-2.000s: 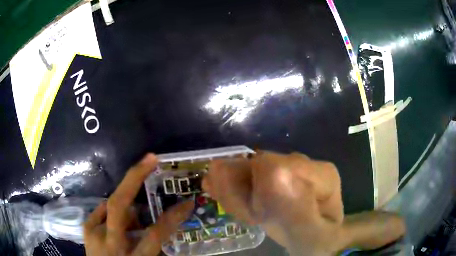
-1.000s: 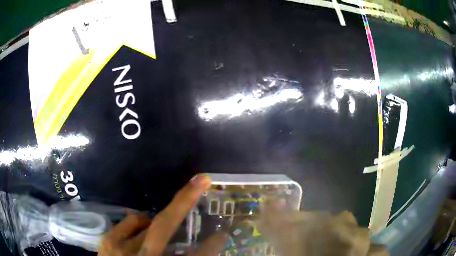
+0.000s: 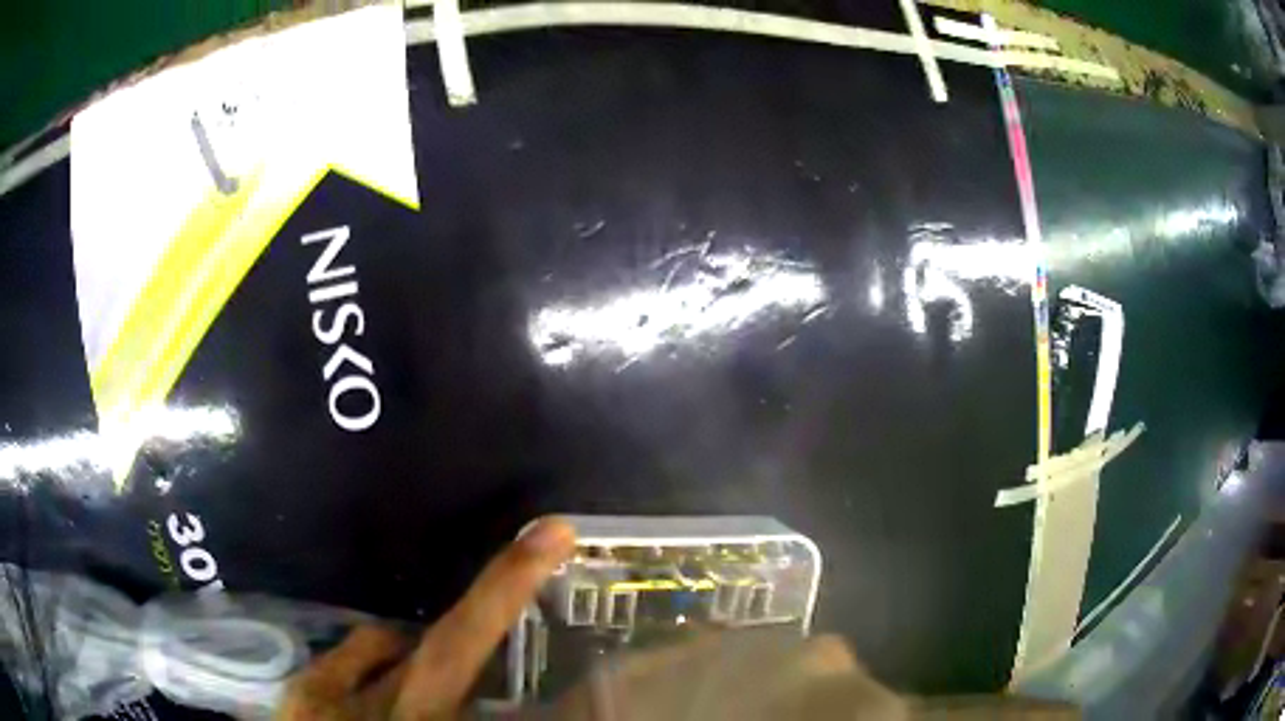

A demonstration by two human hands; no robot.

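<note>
A white open power strip housing (image 3: 674, 533) lies at the bottom middle, its lower part cut off by the picture's edge. Brass contact strips (image 3: 684, 583) and small pale rectangular frames (image 3: 582, 606) show inside along its far side. My left hand (image 3: 448, 641) holds the housing at its left, a fingertip on the far left corner. My right hand (image 3: 754, 683) is blurred over the near part of the housing and cut off by the bottom edge. Its fingertips and anything in them are hidden.
A glossy black printed sheet (image 3: 677, 169) with NISKO lettering lies under the work. A coiled white cord (image 3: 233, 648) in clear plastic is at the lower left. Masking tape (image 3: 1064, 578) and a white-edged dark cut-out (image 3: 1092, 345) are at the right, on the green bench (image 3: 1184, 310).
Over the last second the view has shifted a little. My right hand has moved lower over the housing, uncovering the far-side brass strips and right corner. My left fingertip stays on the corner.
</note>
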